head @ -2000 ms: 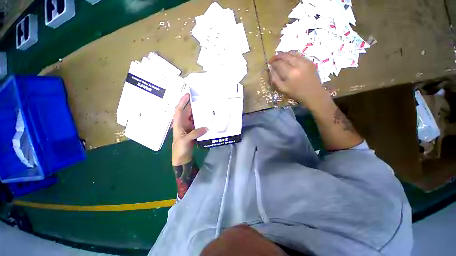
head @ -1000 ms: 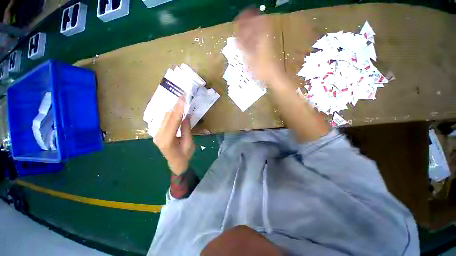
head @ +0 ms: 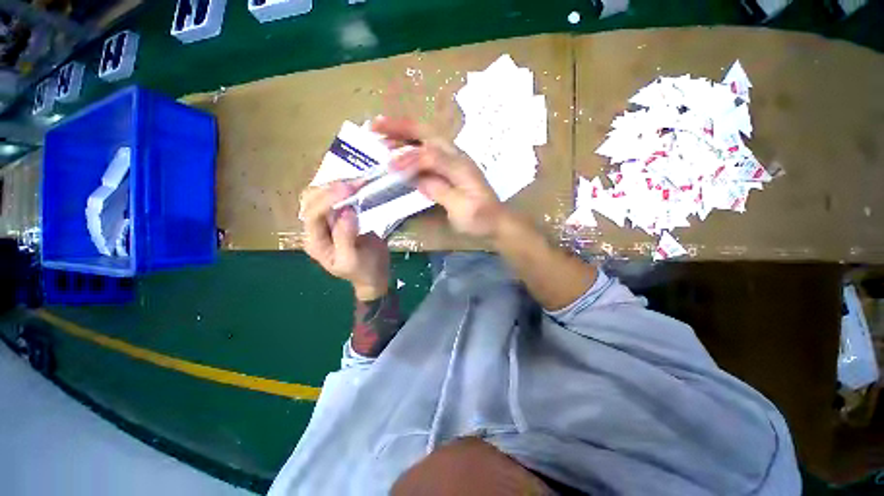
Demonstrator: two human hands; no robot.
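My left hand [head: 341,237] grips the near end of a thin white carton [head: 376,186] at the table's front edge, left of centre. My right hand [head: 456,184] is at the carton's other end, its fingers blurred against it. Whether a leaflet is between them cannot be told. White cartons with black bands [head: 341,163] lie in a stack behind and under my hands, partly hidden. A loose column of white leaflets [head: 501,131] lies just right of my right hand.
A big heap of small white cards with red marks [head: 669,160] lies on the right. A blue bin [head: 174,184] holding a white item [head: 111,205] stands at the left. White trays [head: 118,55] line the far green surface. A brown box [head: 858,387] is low at right.
My right hand has come back from beyond the leaflets to my left hand and the carton. The view has shifted, so the table things sit farther right in it.
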